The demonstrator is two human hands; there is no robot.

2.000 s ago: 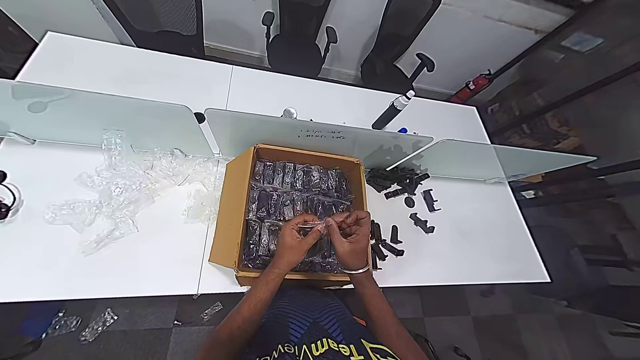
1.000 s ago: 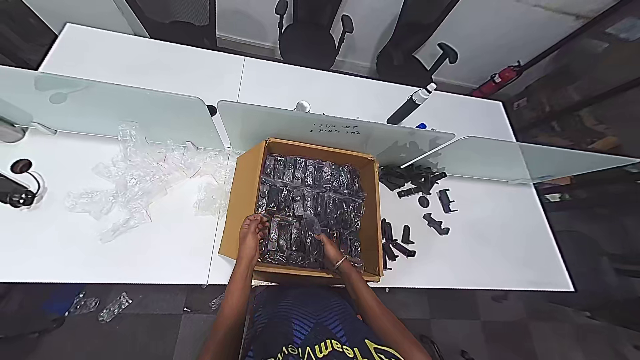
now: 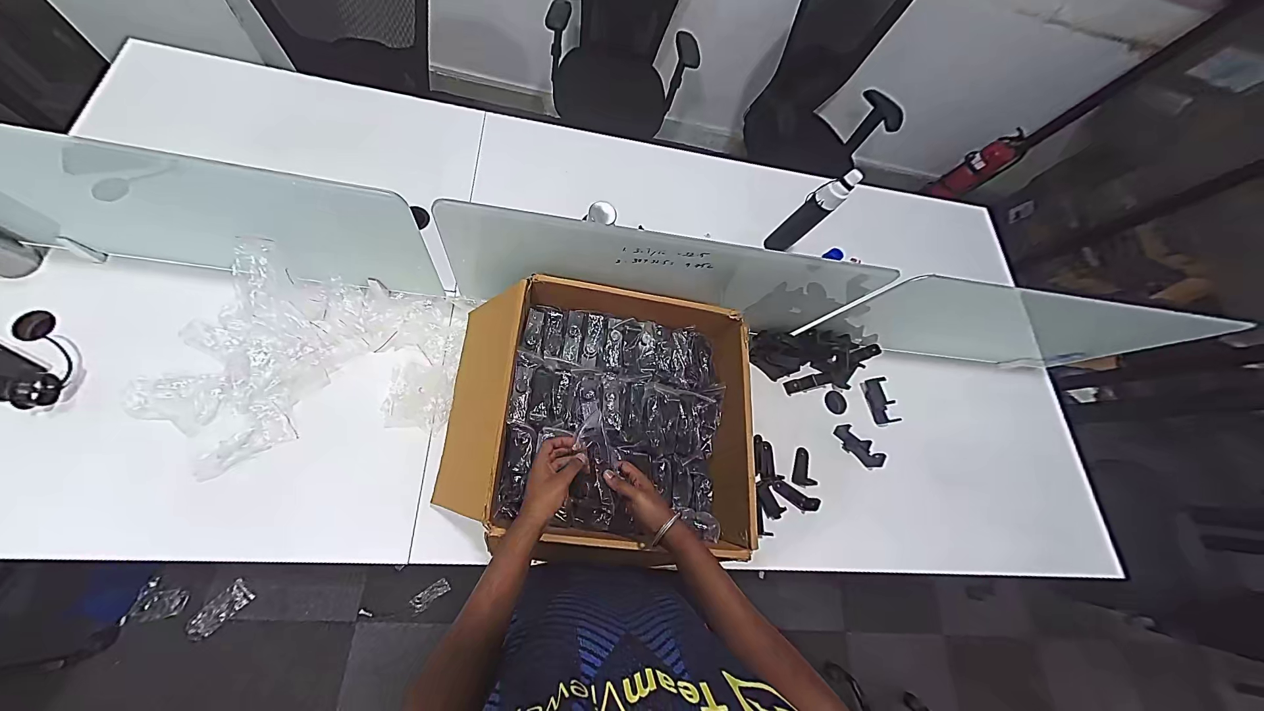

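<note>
Rows of black parts in clear plastic bags [image 3: 617, 341] fill an open cardboard box [image 3: 464, 415] on the white table. Over the front part of the box, my left hand [image 3: 556, 474] pinches a clear plastic bag [image 3: 592, 439] between thumb and fingers. My right hand [image 3: 637, 492] is close by on the right, its thumb and fingers closed on the lower right of the same bag. Whether a part is inside this bag cannot be told. Loose black plastic parts [image 3: 829, 360] lie right of the box.
A heap of clear plastic bags [image 3: 286, 346] spreads left of the box. Frosted glass dividers [image 3: 671, 257] stand behind it, one with handwriting. A dark bottle [image 3: 815, 209] is beyond them. At far left sits a black device [image 3: 28, 380]. More plastic bags [image 3: 221, 607] lie on the floor.
Two seconds ago both hands were together over the box; one second ago they were apart over the bagged rows. Now they are close together again, with a clear bag between them.
</note>
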